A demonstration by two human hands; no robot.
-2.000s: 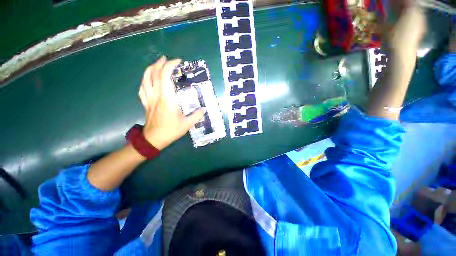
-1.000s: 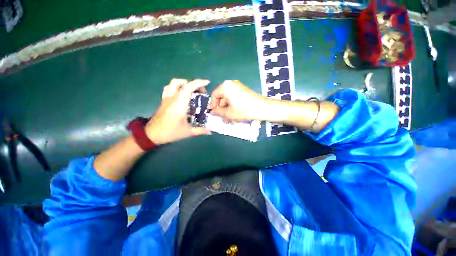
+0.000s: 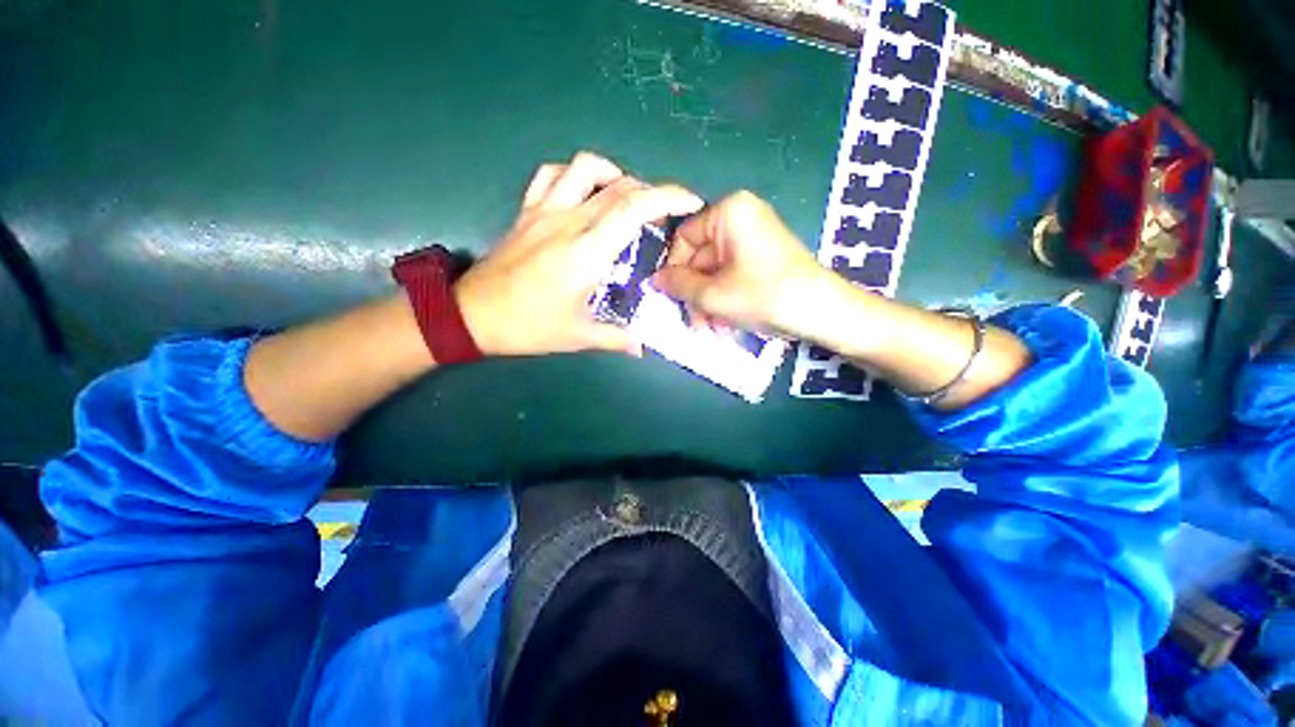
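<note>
The phone body (image 3: pixel 710 352), silvery white with a dark circuit end, lies at a slant in front of me. My left hand (image 3: pixel 561 263) grips its dark upper end, thumb below and fingers above. My right hand (image 3: pixel 739 270) is over the phone with thumb and fingertips pinched together at the dark end. Whether a small part is between the fingertips is hidden. The long white liner strip (image 3: pixel 883 164) with black stickers runs behind my right wrist.
A red parts bin (image 3: pixel 1115 199) with tan pieces stands at the right. A second sticker strip (image 3: pixel 1138 327) lies below it. A curved beige piece (image 3: pixel 1045 239) lies left of the bin. The chipped bench edge (image 3: pixel 1044 83) runs along the top. A dark tool lies at far left.
My right hand has come back from the bin side to the phone. The view has turned, so the phone and liner strip now slant. Since one second ago, both hands stay at the phone's dark end.
</note>
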